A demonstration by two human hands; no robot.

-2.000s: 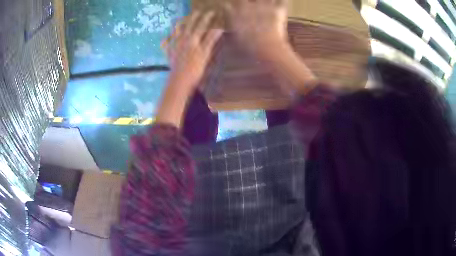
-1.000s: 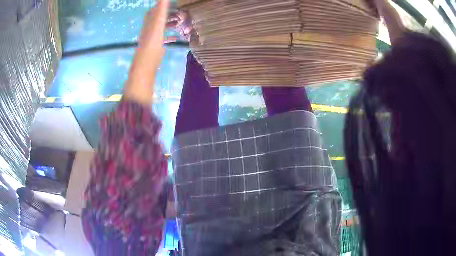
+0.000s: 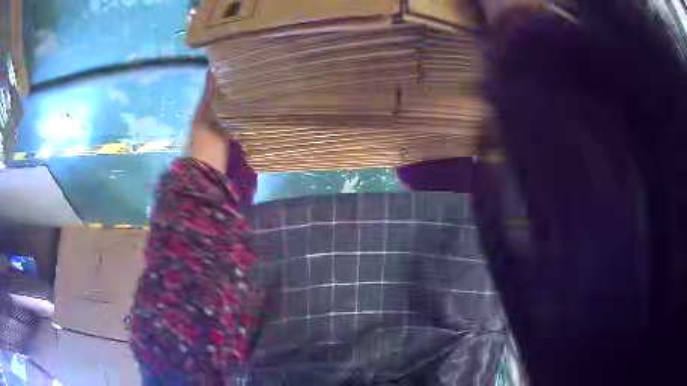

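A thick bundle of flattened brown cartons [image 3: 346,90] is at the top centre, its many layered edges facing me and part of its printed top face showing. My left hand [image 3: 208,113] is against the bundle's left side; its fingers are mostly hidden along that edge. My right hand [image 3: 508,9] is blurred and partly cut off at the top edge, by the bundle's right end. Its fingers cannot be made out. The underside of the bundle is hidden.
The scuffed green floor [image 3: 113,113] with yellow-black tape and a dark line lies to the left. Brown cartons [image 3: 98,279] and a pale panel [image 3: 30,194] are at the lower left. A checked grey apron covers my front.
The bundle now looks larger and nearer, and has shifted left. My left hand has moved from beside its corner onto its left side. The film-wrapped stack at left has mostly left view.
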